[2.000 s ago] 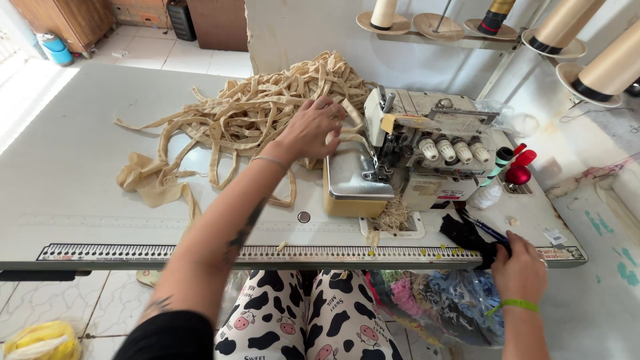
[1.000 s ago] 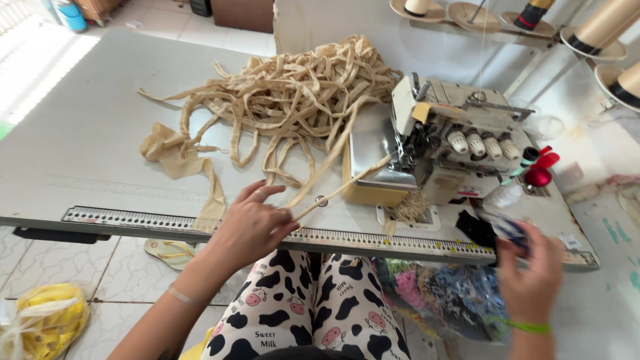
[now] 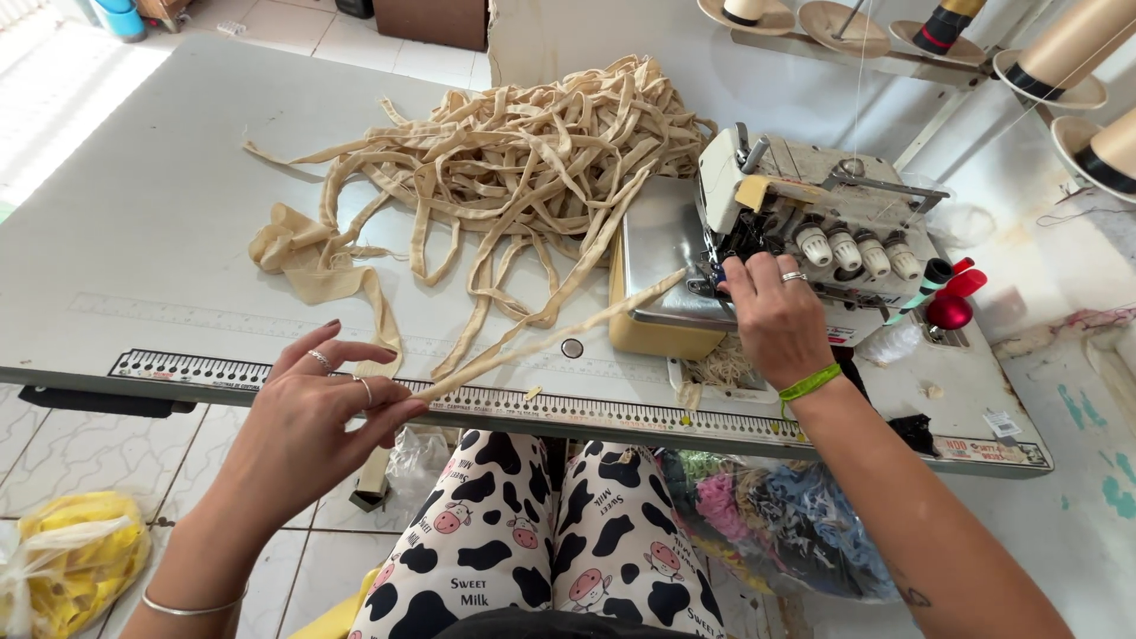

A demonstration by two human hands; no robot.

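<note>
My left hand [image 3: 333, 417] pinches a narrow beige fabric strip [image 3: 550, 342] near the table's front edge. The strip runs up to the right and ends beside the needle area of the overlock sewing machine [image 3: 825, 222]. Close to that end, my right hand [image 3: 770, 306] has its fingers closed around a small dark blue tool, mostly hidden, perhaps thread snips. A large tangled heap of beige strips [image 3: 550, 151] lies left of the machine. Wider beige cloth [image 3: 306, 257] lies crumpled farther left. Thread scraps [image 3: 723, 366] sit below the machine's metal plate [image 3: 670, 240].
Thread cones [image 3: 1078, 53] stand on a rack at upper right. A red ball ornament [image 3: 949, 311] is at the machine's right. A printed ruler strip [image 3: 550, 404] runs along the table's front edge. Below are a bag of colored scraps [image 3: 781, 515] and a yellow bag [image 3: 75, 559].
My right hand has moved from the table's right front to the machine's needle area. My left hand left the heap's right side and now holds a strip at the front edge.
</note>
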